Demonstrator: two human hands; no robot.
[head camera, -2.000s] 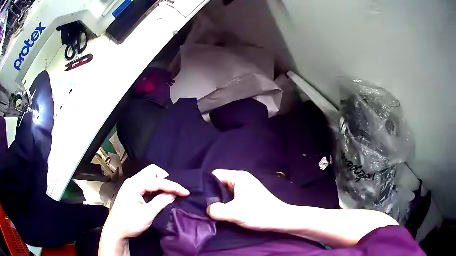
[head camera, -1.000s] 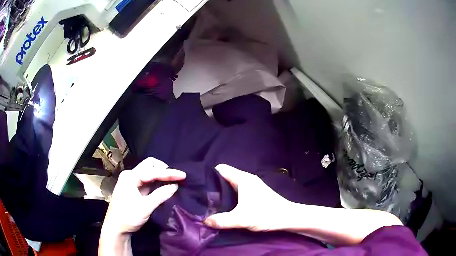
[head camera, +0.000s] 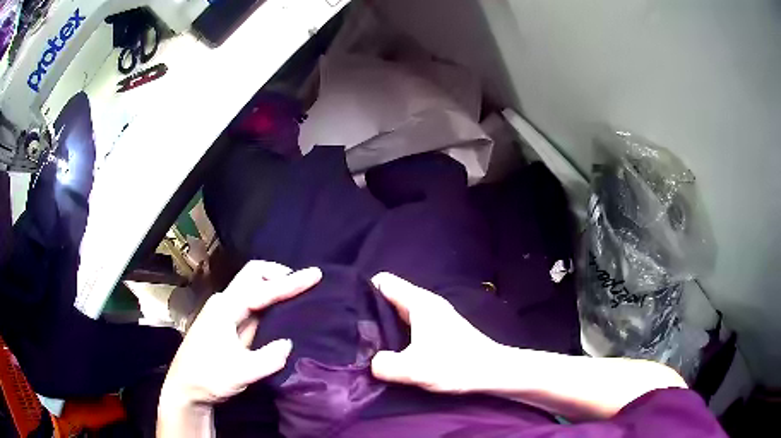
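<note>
A large dark purple garment body (head camera: 411, 231) fills the lap and spreads forward. A shinier, lighter purple lining (head camera: 325, 389) lies below and between my hands. My left hand (head camera: 235, 334) rests on the dark cloth with thumb and fingers apart. My right hand (head camera: 437, 338) lies on the right side of the same cloth, its thumb by the lining's upper edge and its fingers on the dark fabric. Whether the right fingertips pinch the cloth is hard to tell.
The white machine table (head camera: 163, 162) is at left, with black scissors (head camera: 137, 47), red and black snips (head camera: 142, 78) and dark cloth (head camera: 51, 231) under the lamp. An orange crate (head camera: 86, 415) is at lower left. A clear plastic bag (head camera: 642, 248) is by the grey wall.
My left thumb and fingers have spread wider apart, and the dark cloth between my hands lies flatter. My right thumb has shifted slightly right. The view has shifted slightly.
</note>
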